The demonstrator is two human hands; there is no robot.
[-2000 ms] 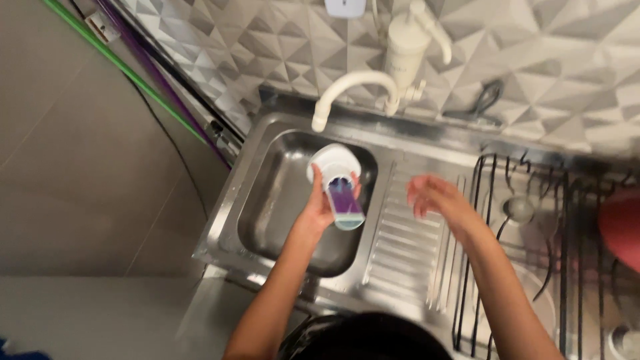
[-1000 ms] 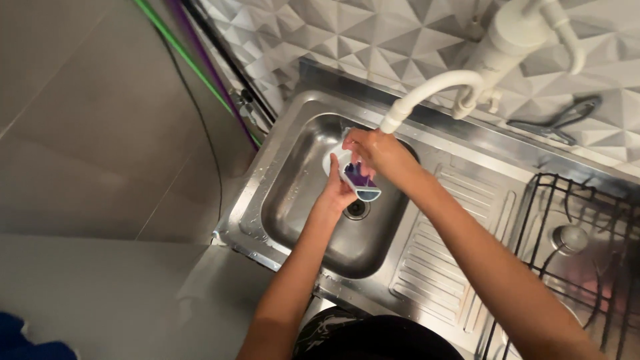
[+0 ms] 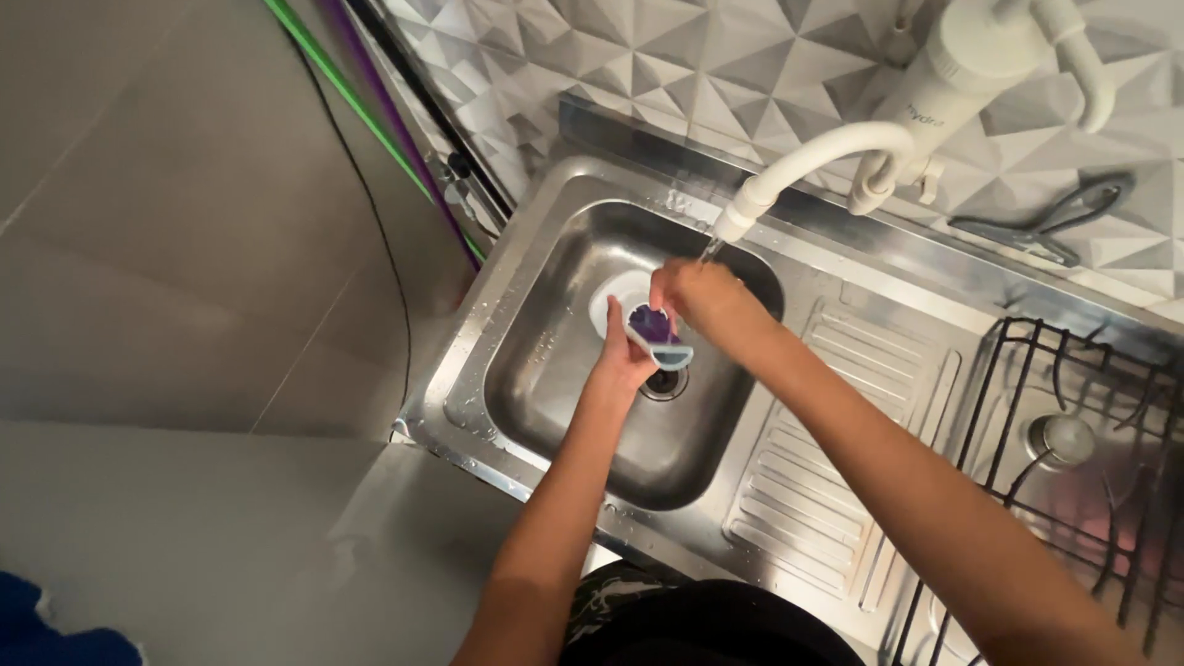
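Observation:
My left hand (image 3: pixel 626 350) holds a white and purple plastic piece (image 3: pixel 662 337) with a clear bluish rim over the steel sink basin (image 3: pixel 555 388). A rounded white part (image 3: pixel 608 301) shows behind my left thumb. My right hand (image 3: pixel 701 294) is bent over the piece, beneath the white curved faucet spout (image 3: pixel 746 208), its fingertips at or near the piece's upper side. Water runs from the spout onto or behind my right hand. Whether the right fingers grip anything is hidden. The drain (image 3: pixel 665 383) lies just below the piece.
A ribbed steel drainboard (image 3: pixel 814 462) adjoins the basin on the right, followed by a stove with black wire grates (image 3: pixel 1017 407). Behind stand a white water filter (image 3: pixel 962 83) and a gray squeegee-like tool (image 3: pixel 1045 227) against the tiled wall. Green and purple poles (image 3: pixel 370 120) lean at the left.
My right hand has come from above the drainboard to the piece under the spout. My left hand still holds the piece over the basin. Running water is now visible at the spout.

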